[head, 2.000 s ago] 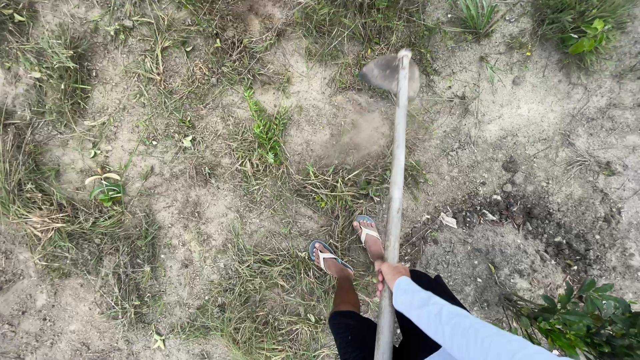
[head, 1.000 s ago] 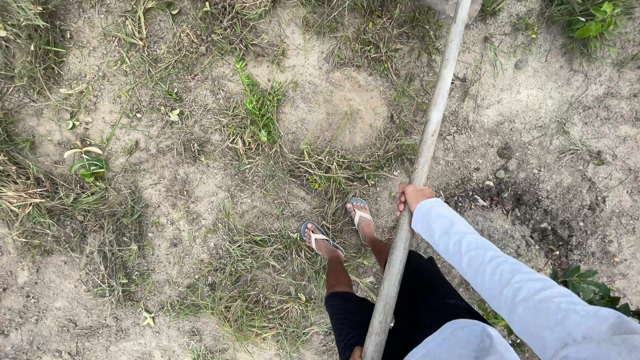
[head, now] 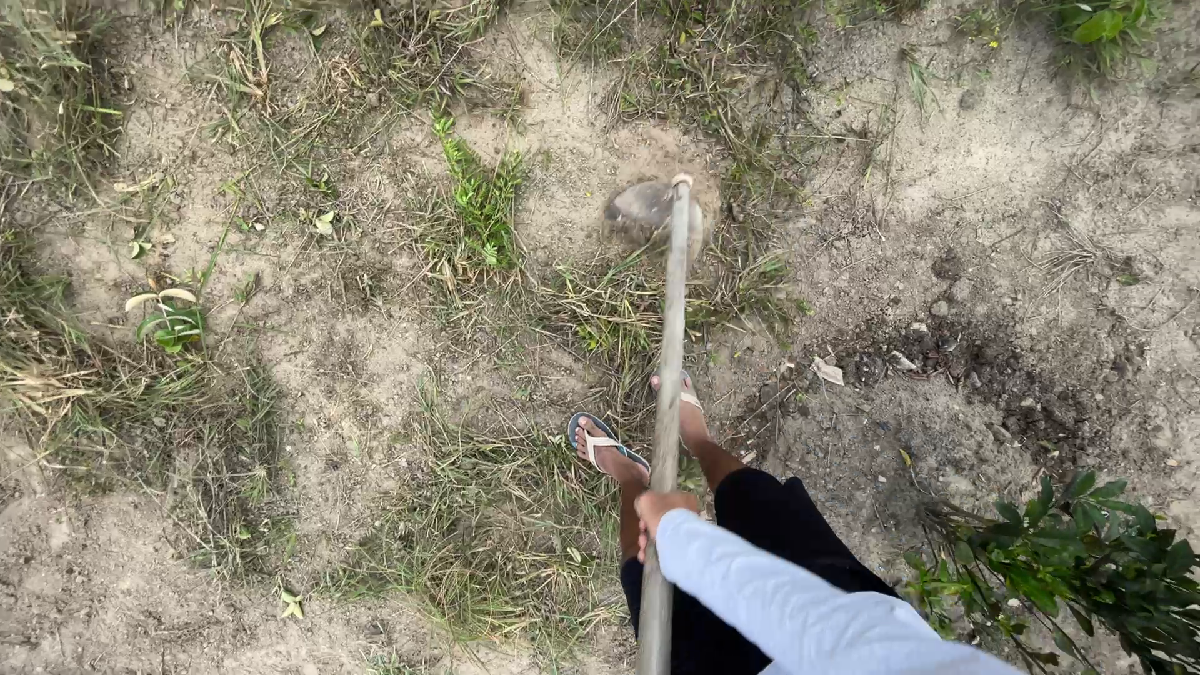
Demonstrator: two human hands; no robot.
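Note:
My right hand [head: 664, 517], in a pale blue sleeve, grips the long wooden handle of a hoe [head: 671, 356] at the lower middle. The metal hoe blade [head: 643, 202] is at the far end of the handle, over a patch of bare sandy soil just beyond a strip of cut grass [head: 609, 305]. The blade is slightly blurred, and whether it touches the soil cannot be told. My left hand is out of the frame. The handle runs down past the bottom edge.
My feet in flip-flops [head: 607, 445] stand close to the handle, between the grass and the soil. A leafy green shrub [head: 1059, 553] grows at the lower right. A small green plant [head: 483, 202] stands left of the blade. Dark, crumbly soil [head: 994, 361] lies to the right.
One second ago the hoe blade was at the top edge, mostly out of view; now it is lower, over the bare patch. My right hand has moved down and nearer my body.

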